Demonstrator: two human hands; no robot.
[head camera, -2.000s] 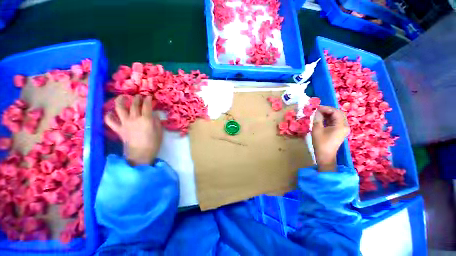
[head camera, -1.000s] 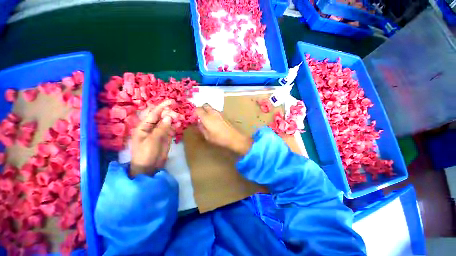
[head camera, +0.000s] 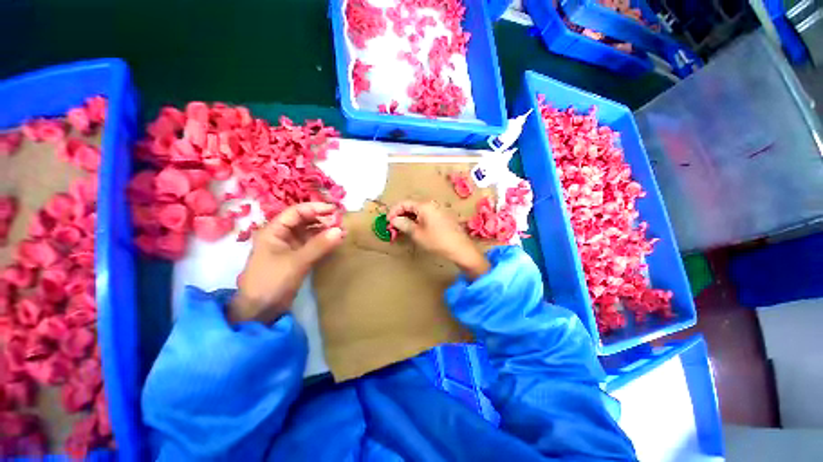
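My left hand (head camera: 287, 253) is over the left edge of the brown cardboard (head camera: 383, 311), with a coral-red piece (head camera: 336, 217) between thumb and fingers. My right hand (head camera: 438, 233) is at the green glue cap (head camera: 382, 227), its fingertips closed on a small coral-red petal piece (head camera: 393, 231) at the cap's right side. The fingers partly hide both pieces. A heap of rounded buds and frilly petal pieces (head camera: 271, 167) lies left of the cardboard. A small pile of assembled flowers (head camera: 492, 221) lies at the cardboard's right edge.
Two white glue bottles (head camera: 492, 166) lie at the cardboard's upper right. Blue trays with coral-red pieces stand at the left (head camera: 115, 271), top (head camera: 424, 129) and right (head camera: 568, 221). A white-lined blue tray (head camera: 708, 397) is at lower right. White paper (head camera: 212, 262) lies under the cardboard.
My right hand has moved from the heap rightward to the green cap, holding a piece. My left hand has moved right and down from the heap and now holds a piece over the cardboard's edge.
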